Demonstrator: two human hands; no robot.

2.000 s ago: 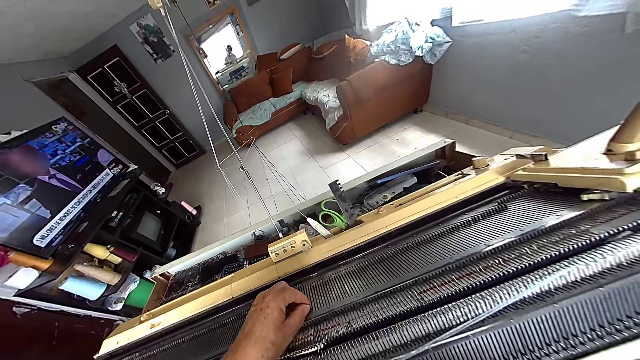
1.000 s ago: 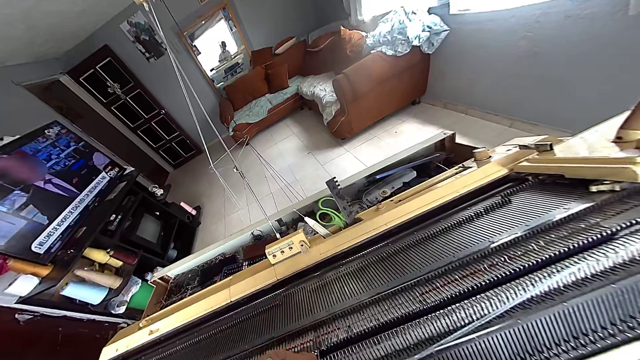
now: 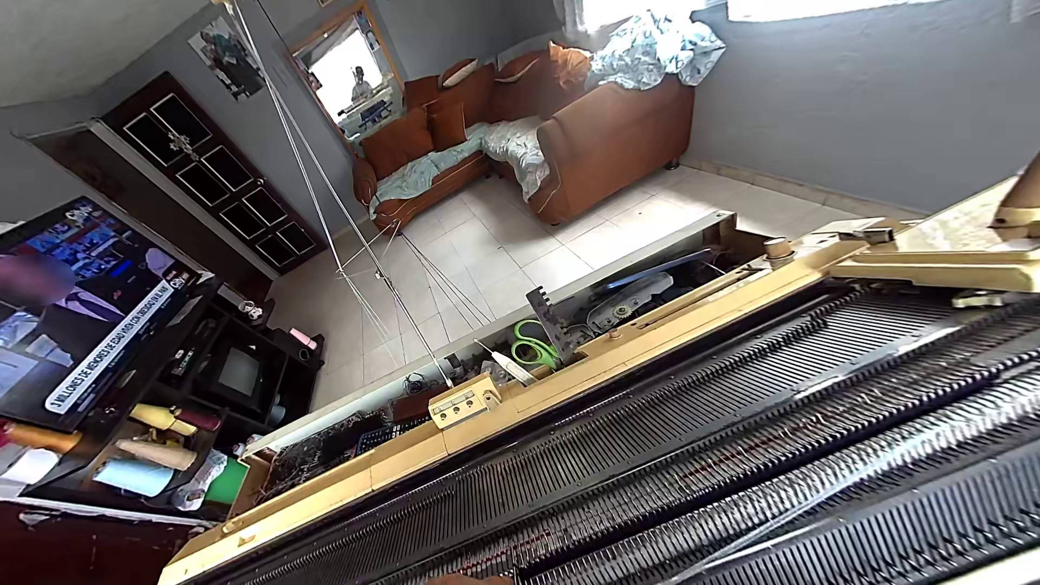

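Observation:
A sliver of my left hand point(image 3: 470, 580) shows at the bottom edge, against the needle beds of a knitting machine; its fingers and anything in them are hidden. My right hand is out of view. The black ribbed needle bed point(image 3: 561, 463) slants up to the right, with rows of metal needles beside it. At the right end sits a cream carriage point(image 3: 942, 268). A small cream counter-like box point(image 3: 463, 404) is fixed on the cream rear rail point(image 3: 382, 473). White strands run from above down toward this box.
Behind the rail, a trough holds green-handled scissors point(image 3: 534, 345), a white-handled tool point(image 3: 512, 367) and metal parts. Thread cones point(image 3: 156, 453) stand at left near a television point(image 3: 89, 301). Beyond the tiled floor is a brown sofa point(image 3: 621, 146) with cloths on it.
My left hand has moved down from the needle bed, where it showed clearly two seconds ago, to the bottom edge of the view. The carriage has not plainly moved.

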